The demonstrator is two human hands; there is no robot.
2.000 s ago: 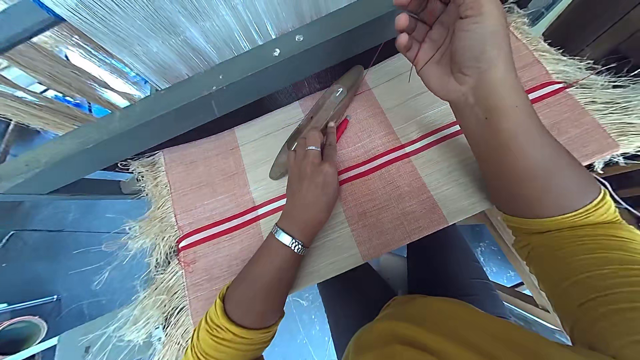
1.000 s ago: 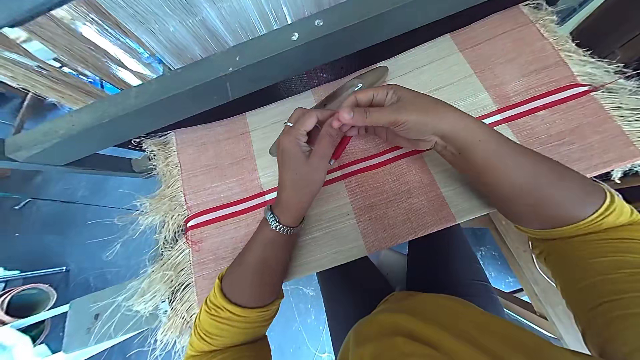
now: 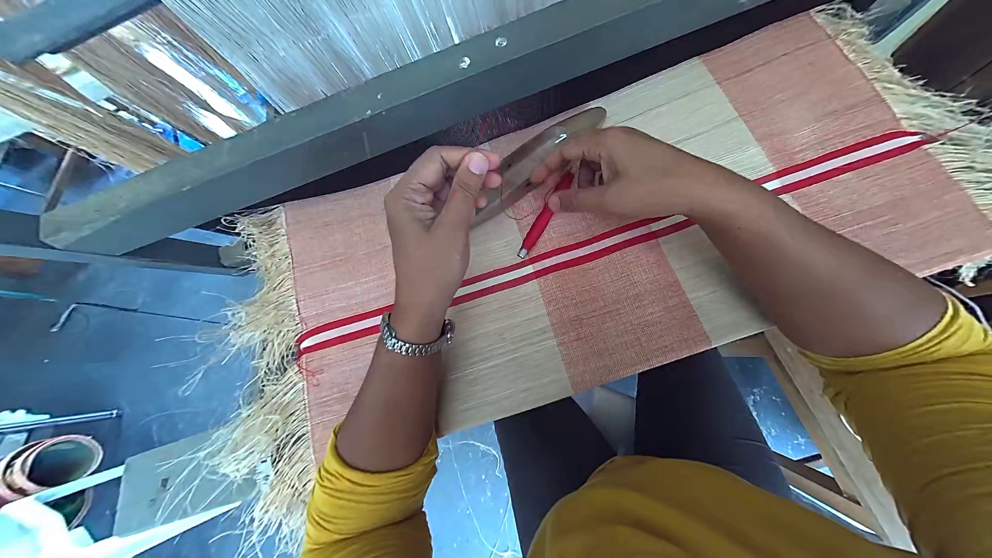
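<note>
Striped pink and cream woven cloth (image 3: 620,318), crossed by a red and white band, lies on the loom. My left hand (image 3: 442,201) is raised over it, thumb and fingertips pinched on a thin dark thread (image 3: 508,208). Just right of it, my right hand (image 3: 612,174) has bent fingers at the upper end of a red thread-wound bobbin (image 3: 545,225); whether it grips the bobbin or only the thread I cannot tell. Behind both hands, a weaving shuttle (image 3: 535,159) rests slantwise on the cloth, partly hidden by them.
The loom's grey beam (image 3: 310,116) crosses beyond the cloth, with pale warp threads (image 3: 325,46) above. Loose fringe (image 3: 271,387) hangs along the left edge, and more fringe (image 3: 922,85) is at the right. A round container (image 3: 66,465) stands low at left.
My right hand has come down from its raised position to the bobbin. My left hand has left the shuttle and risen. The hands, close together one second ago, are now slightly apart.
</note>
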